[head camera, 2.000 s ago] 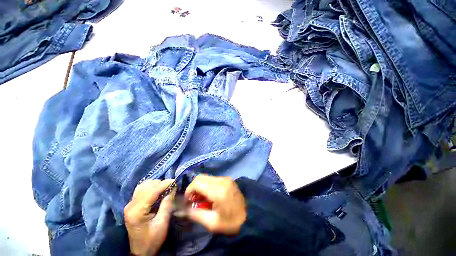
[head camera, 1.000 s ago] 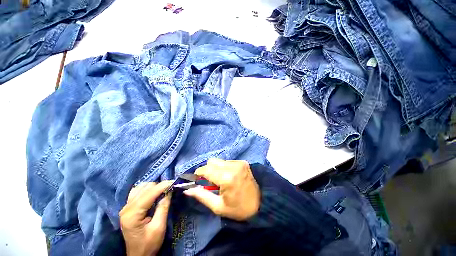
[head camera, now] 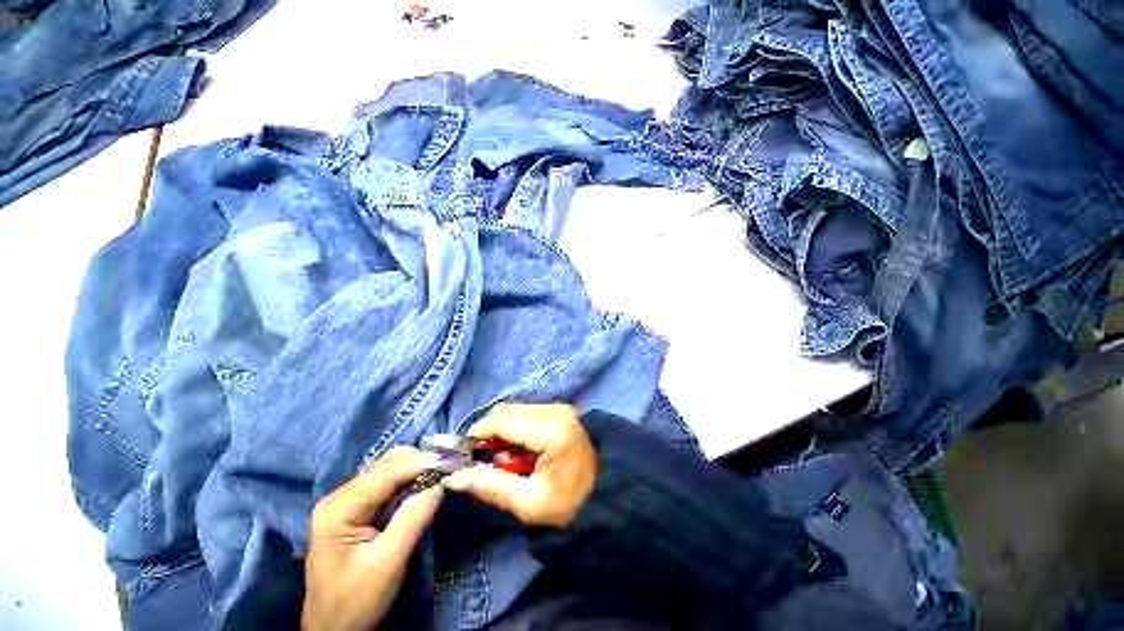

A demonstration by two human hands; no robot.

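Note:
A mid-blue denim garment (head camera: 333,308) lies bunched on the white table and over its near edge. My left hand (head camera: 370,530) pinches a dark edge of the garment between thumb and fingers at the lower centre. My right hand (head camera: 536,462) holds thread snips (head camera: 505,460) with a red handle. Their blades point left and meet the garment edge at my left fingertips. The blade tips are partly hidden by the fingers, and any thread there is too small to see.
A tall pile of denim garments (head camera: 912,185) stands at the right and hangs over the table edge. Darker denim (head camera: 93,93) lies at the far left. Small red and dark scraps (head camera: 428,17) lie on the far part of the white table (head camera: 690,308).
The snips' blades, apart and clear of the cloth a second ago, now sit closer together at my left fingertips. My right hand has moved slightly left. The view has shifted slightly.

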